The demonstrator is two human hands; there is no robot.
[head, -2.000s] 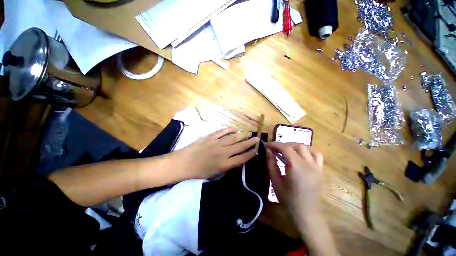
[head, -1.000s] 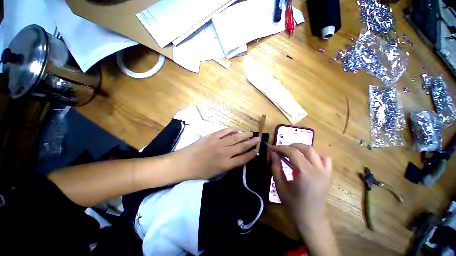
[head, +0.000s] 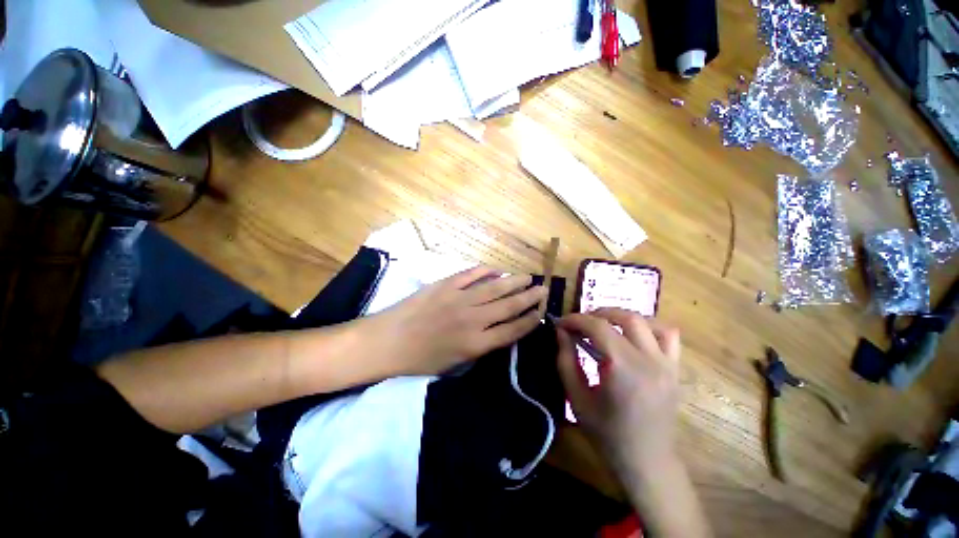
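Note:
The black-and-white garment (head: 363, 447) lies over the table edge and my lap. My left hand (head: 463, 321) presses flat on it, fingertips on the black band (head: 556, 294). A narrow tan strip (head: 552, 255) stands out past the band from under my left fingers. My right hand (head: 623, 368) pinches a slim pen-like tool, mostly hidden by the fingers, its tip at the band beside my left fingertips. A white cord (head: 534, 405) hangs in a curve over the black cloth. The lit smartphone (head: 618, 286) lies partly under my right hand.
Nippers (head: 778, 405) lie right of my right hand. Bags of silver bits (head: 812, 242) and loose bits are at the right. A folded pale strip (head: 580, 191), black thread cone (head: 681, 37), paper sheets (head: 389, 47) and white ring (head: 294, 135) lie beyond. A glass pot (head: 100, 137) stands left.
My right hand has shifted slightly along the band toward me, its fingertips now a little lower and nearer my left fingertips. My left hand has stayed about still on the garment.

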